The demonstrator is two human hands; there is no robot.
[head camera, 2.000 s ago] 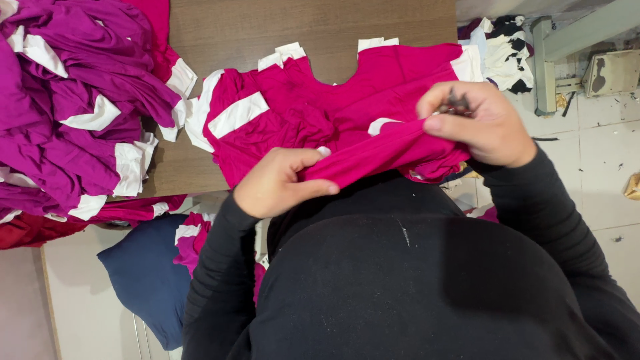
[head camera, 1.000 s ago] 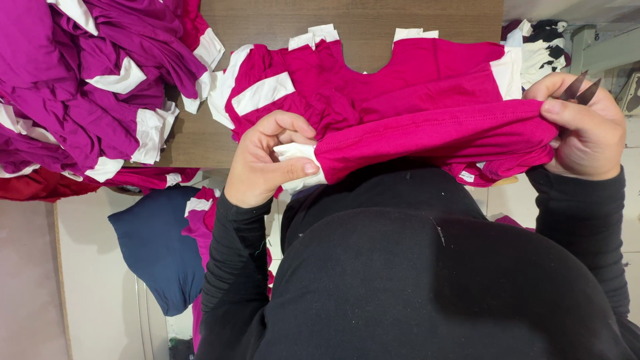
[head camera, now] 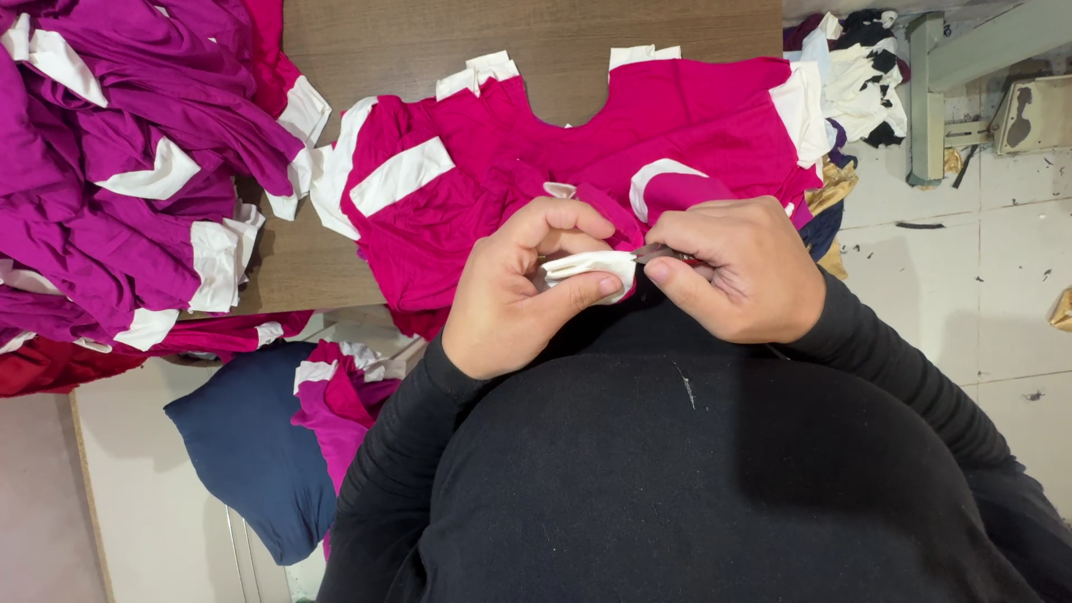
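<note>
A crimson fabric garment with white bands lies across the front of the wooden table. My left hand pinches a folded white fabric band of this garment between thumb and fingers, near my body. Close on its right, my right hand holds a small metal cutting tool, probably thread snips, mostly hidden in the fingers. The tool's tip touches the right end of the white band. Whether its blades are apart cannot be told.
A heap of purple garments with white bands covers the table's left side. Below it are a dark blue cushion and more magenta cloth. At right, fabric scraps lie by a metal frame leg on the tiled floor.
A second ago my hands were far apart with a crimson edge stretched between them. Now they are close together, the right hand having moved left, and the tool tip is at the white band.
</note>
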